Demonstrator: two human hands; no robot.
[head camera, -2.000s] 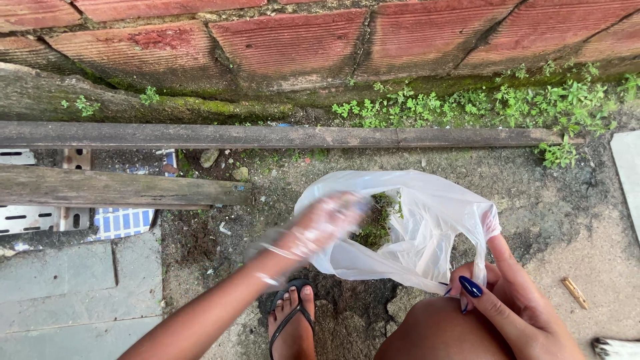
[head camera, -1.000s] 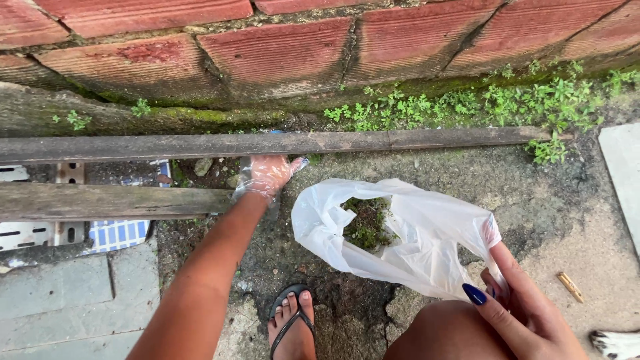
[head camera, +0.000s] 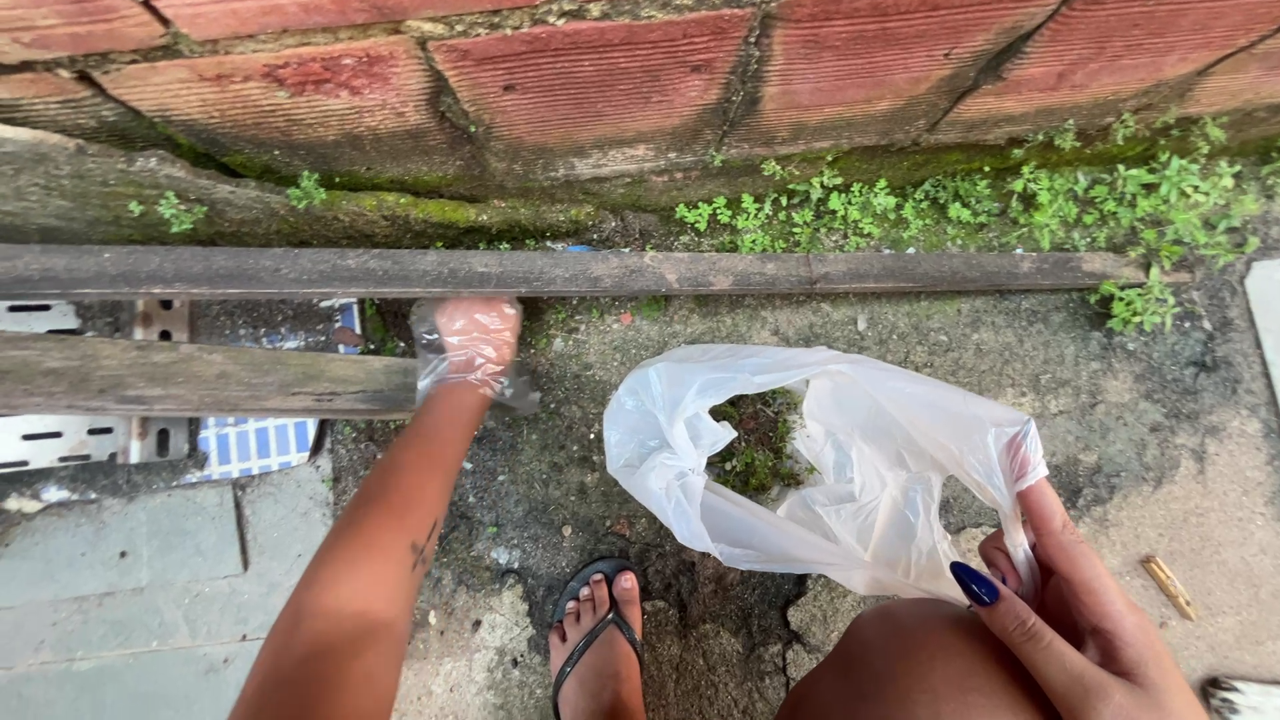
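Observation:
My left hand (head camera: 472, 335), in a clear plastic glove, reaches down at the long thin wooden plank (head camera: 640, 272); its fingers are hidden under the plank, so what they touch does not show. The end of a second wooden plank (head camera: 210, 378) lies just left of my wrist. At the lower right my right hand (head camera: 1060, 600), bare with dark blue nails, grips the handle of a white plastic bag (head camera: 890, 490). The bag's mouth gapes toward the left, and a clump of pulled moss and weeds (head camera: 757, 442) shows inside it.
A red hollow-brick wall (head camera: 600, 85) runs across the top, with small green weeds (head camera: 850, 205) along its base. Perforated metal strips (head camera: 70, 440) and a blue-and-white tile piece (head camera: 258, 445) lie at the left. My foot in a black flip-flop (head camera: 600, 650) stands on rough concrete.
My left hand was at the bag's mouth two seconds ago, then moved left to the thin plank, where its fingers are now out of sight. My right hand still holds the bag.

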